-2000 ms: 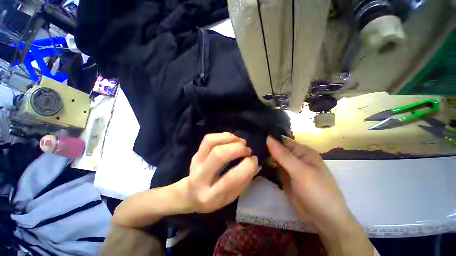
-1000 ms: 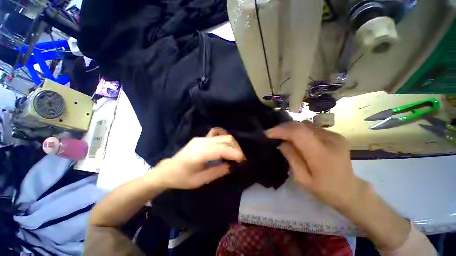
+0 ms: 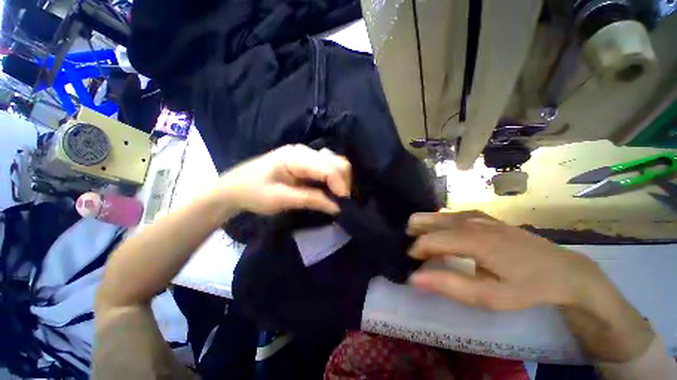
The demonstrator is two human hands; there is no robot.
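Observation:
The black garment piece (image 3: 245, 96) lies heaped left of the needle and hangs over the table's front edge. A straight zipper or piped line (image 3: 318, 78) runs along it. My left hand (image 3: 286, 182) pinches a fold of the black cloth. A small white patch (image 3: 321, 243) shows on the cloth just below that hand. My right hand (image 3: 475, 256) has its fingertips at the right edge of the cloth, in front of the presser foot; whether it grips is hard to tell. The sewing machine head (image 3: 438, 67) stands over the lit needle area, partly hidden by cloth.
Green-handled thread snips (image 3: 623, 175) lie on the machine bed (image 3: 549, 204) at the right. The white table (image 3: 416, 308) is in front. At the left are a second machine (image 3: 96, 147), a pink thread cone (image 3: 119, 208) and grey-white panels (image 3: 78, 271).
My left hand has moved up and folded the cloth, and the white patch now shows. My right hand has moved slightly down, its fingers more spread. The view has shifted a little.

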